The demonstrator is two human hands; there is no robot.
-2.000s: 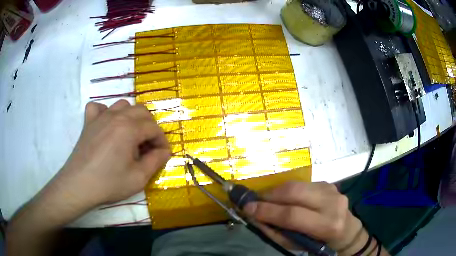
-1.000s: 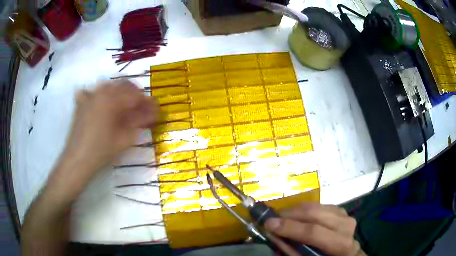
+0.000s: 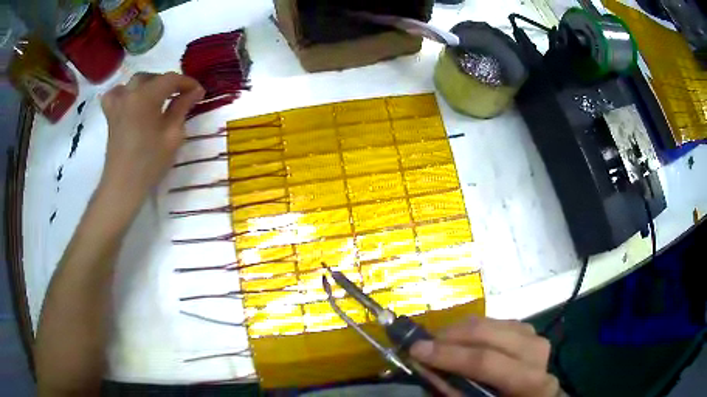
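Note:
The amber heater sheet [image 3: 372, 201] lies flat on the bench, divided into a grid. Several thin dark red lead wires [image 3: 203, 213] stick out past its left edge. My left hand [image 3: 155, 108] is at the lower left of the dark red wire bundle [image 3: 215, 62], thumb and forefinger nearly together; whether they grip a wire I cannot tell. My right hand [image 3: 484, 353] holds the soldering iron [image 3: 403, 332], its tip over the lower middle-left of the sheet. The thin curved solder feed tube [image 3: 353, 322] runs beside the iron and ends near its tip.
A cardboard box [image 3: 353, 56] is at top centre, with a yellowish dross tin [image 3: 473, 89] right of it. The long black box [image 3: 574, 163], green solder spool [image 3: 612, 43] and more amber sheets [image 3: 670, 85] are at right. A red can [image 3: 91, 46] and bottles are top left.
My left hand has left the sheet's left edge and moved up to the wire bundle. The iron tip has shifted slightly on the sheet. The view has shifted, showing more of the box and cans.

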